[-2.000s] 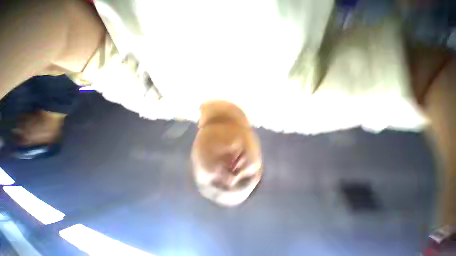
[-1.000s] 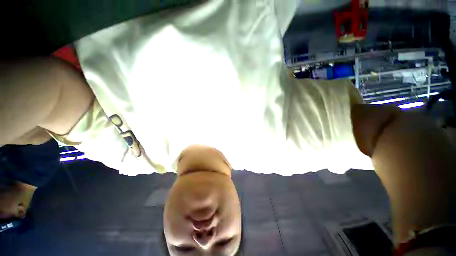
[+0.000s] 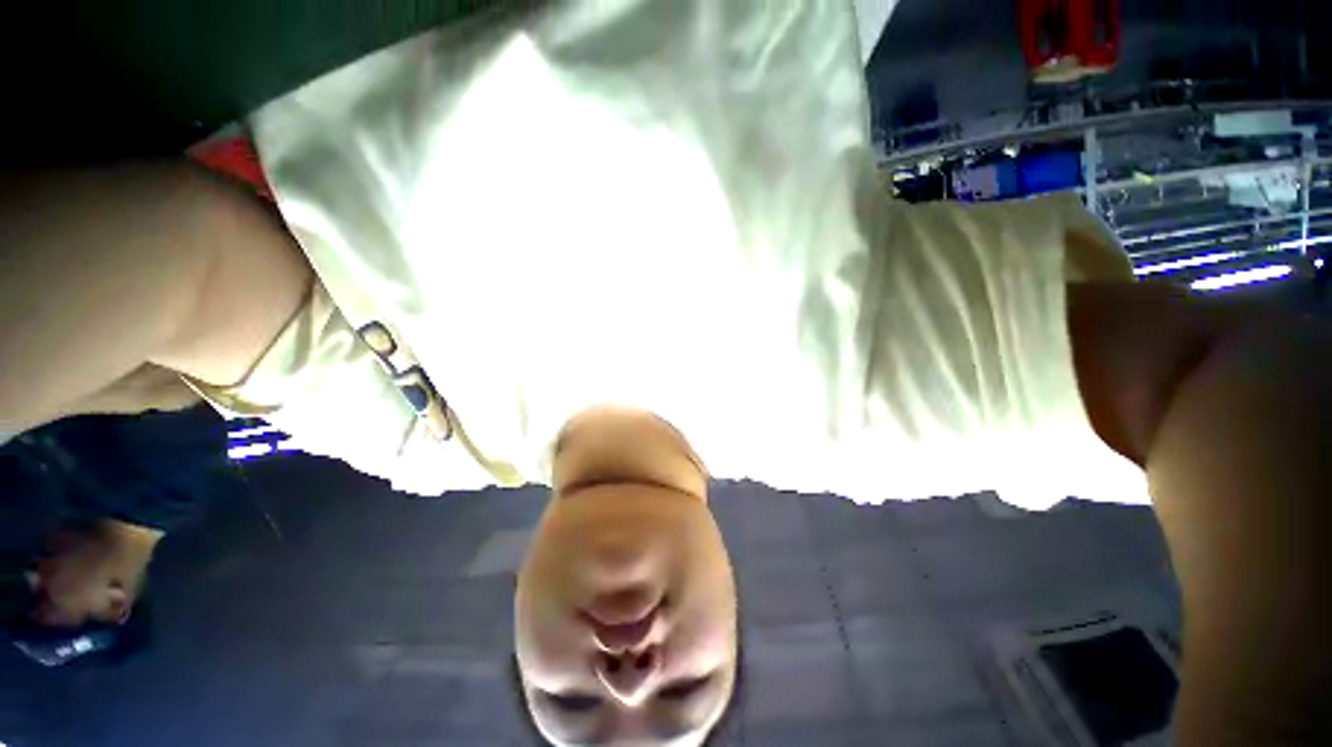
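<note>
The view is upside down. A person in a pale, overexposed short-sleeved shirt [image 3: 584,263] fills the middle, with the head [image 3: 628,613] at the bottom. One bare arm [image 3: 161,292] runs off the left edge and the other arm [image 3: 1256,511] runs off the lower right. Both are cut off before the hands, so no hand shows. Glasses or a similar dark-framed item [image 3: 409,382] hang on the shirt. No work piece is in view.
Another person in dark clothing [image 3: 102,467] is at the lower left. Metal racks with a blue box [image 3: 1045,172] and a red stool-like object [image 3: 1069,37] are at the upper right. A dark square panel [image 3: 1118,679] is on the grey ceiling.
The blurred view has sharpened. Since a second ago the person has shifted slightly right in the picture, and the wrist with a red band has left the lower right.
</note>
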